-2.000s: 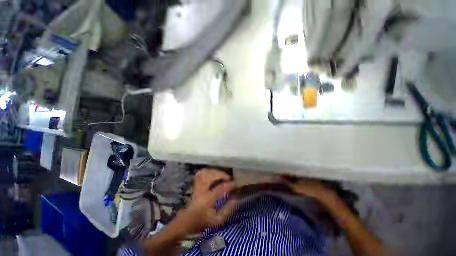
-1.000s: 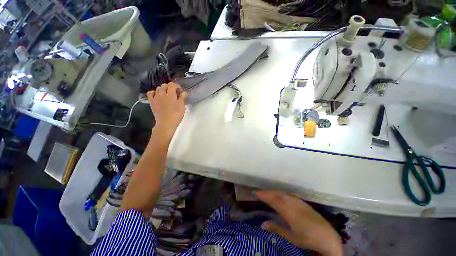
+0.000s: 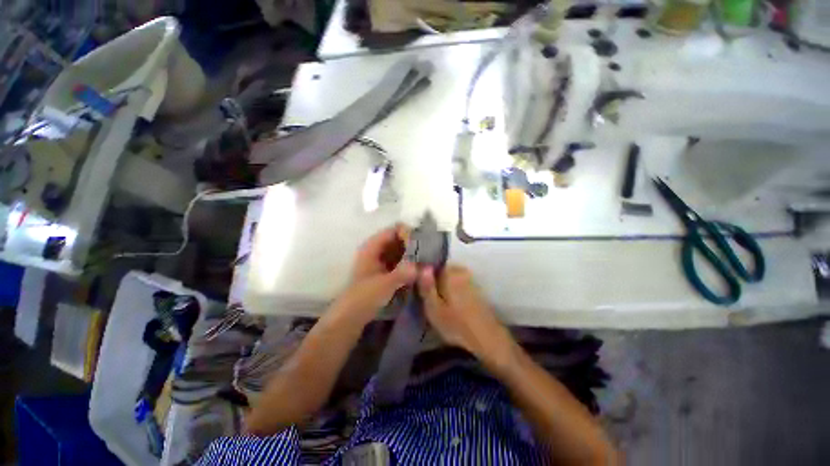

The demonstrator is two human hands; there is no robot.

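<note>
My left hand (image 3: 382,264) and my right hand (image 3: 448,296) meet over the table's front edge. Both hold a grey fabric strip (image 3: 426,248); its pointed end sticks up between the fingers and the rest hangs down toward my lap. Whether it is one layer or two cannot be told. A pile of curved grey strips (image 3: 332,132) lies on the white table (image 3: 346,289), left of the sewing machine (image 3: 564,100). The machine is blurred. A yellow-orange block (image 3: 515,202) shows beside the needle area.
Green-handled shears (image 3: 714,246) lie right of the needle area, beside a slim black bar (image 3: 630,170) and a small grey plate (image 3: 636,209). A lamp (image 3: 375,187) stands left of the machine bed. A white bin (image 3: 123,364) and grey sewn bundles (image 3: 205,378) are lower left.
My left hand has come from the strip pile to the table's front edge. My right hand has risen from my lap to meet it. A grey strip is now held between them.
</note>
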